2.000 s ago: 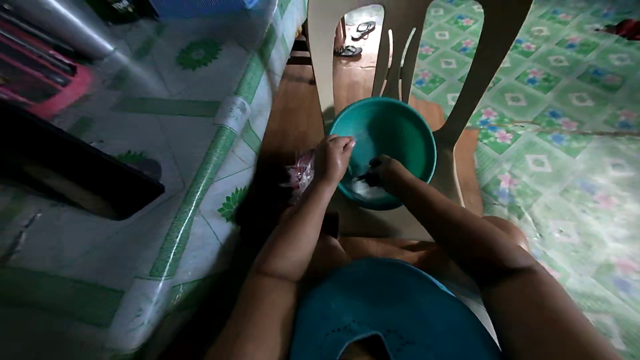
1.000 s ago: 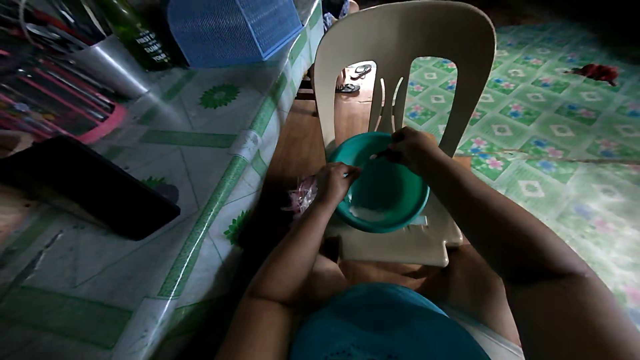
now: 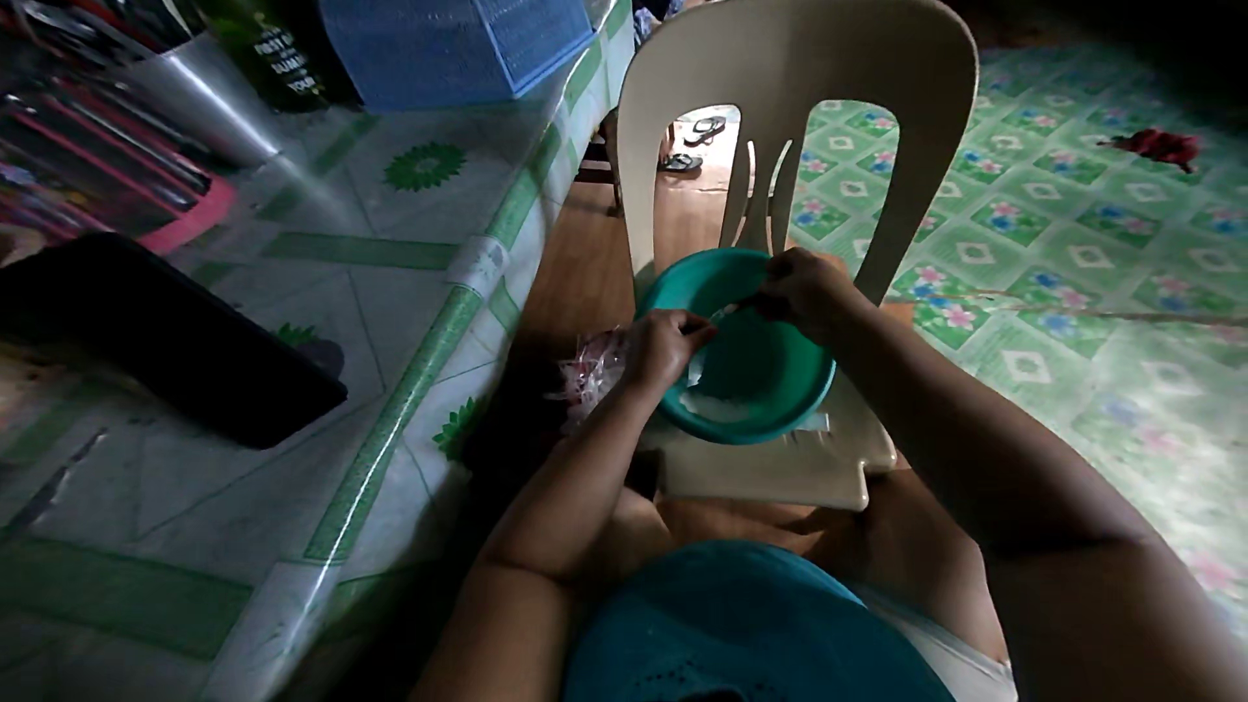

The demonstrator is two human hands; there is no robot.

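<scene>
A green plastic basin (image 3: 760,380) rests on the seat of a beige plastic chair (image 3: 770,476), with some white material (image 3: 717,407) at its bottom. Over the basin's left side, my left hand (image 3: 667,346) pinches one end of a small whitish piece (image 3: 722,313), too small to identify. My right hand (image 3: 807,291) is above the far right part of the rim, its fingers closed on a small dark object (image 3: 759,303) that meets the whitish piece. A pale strip hangs below my left fingertips. Crumpled clear plastic with red print (image 3: 592,375) lies left of the basin.
On the left, a table with a green-and-white plastic cover (image 3: 409,322) holds a black phone-like slab (image 3: 185,341), a pink-rimmed basket (image 3: 195,214), a metal container (image 3: 219,97), a green bottle (image 3: 268,54) and a blue box (image 3: 439,49). A red cloth-like thing (image 3: 1157,147) lies on the patterned floor.
My right hand has moved from low inside the basin to above its far rim. The view has shifted, showing more of the chair's back.
</scene>
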